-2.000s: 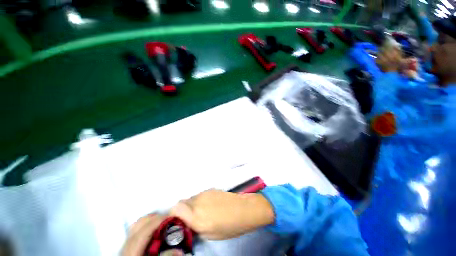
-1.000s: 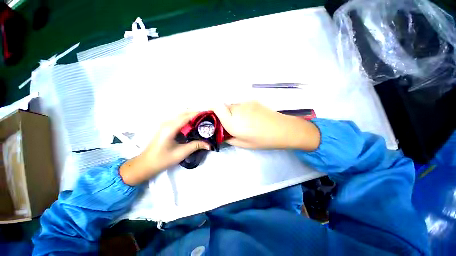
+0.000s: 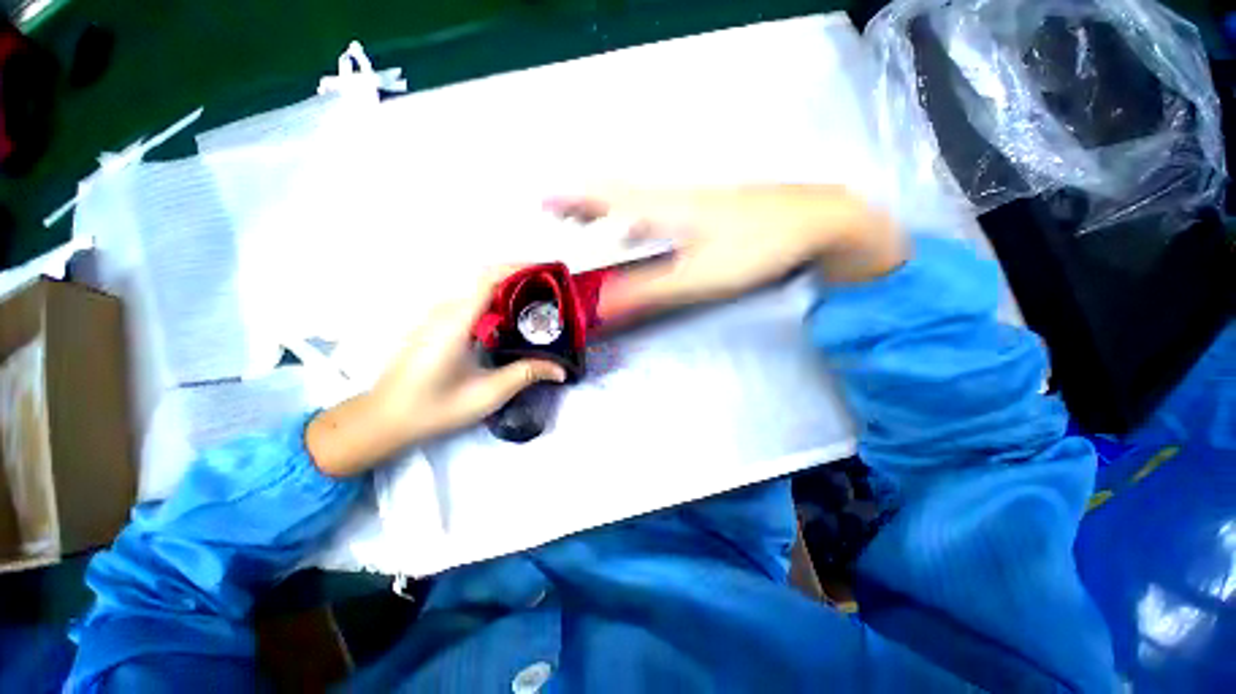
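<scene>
The red head housing (image 3: 583, 301) of a handle assembly points towards me, with a silver-white round motor (image 3: 540, 321) inside it. My left hand (image 3: 420, 373) holds the housing from the left, thumb across its lower black part. A rounded black arm (image 3: 518, 415) hangs below the thumb. My right hand (image 3: 732, 244) is blurred and spread over the handle, which it mostly hides. A thin dark line, perhaps the tweezers (image 3: 640, 258), shows at its fingers; I cannot tell if it is gripped.
A white foam sheet (image 3: 705, 434) lies under the work. Ribbed packing sheet (image 3: 190, 244) is at its left, with an open cardboard box (image 3: 88, 407) beyond. A crumpled clear bag (image 3: 1003, 95) with black parts and a black tray (image 3: 1084, 305) are at the right.
My view has swung down from the line to the sheet. My right hand has come off the red housing and moved up and right. The thin tweezers no longer show above the handle.
</scene>
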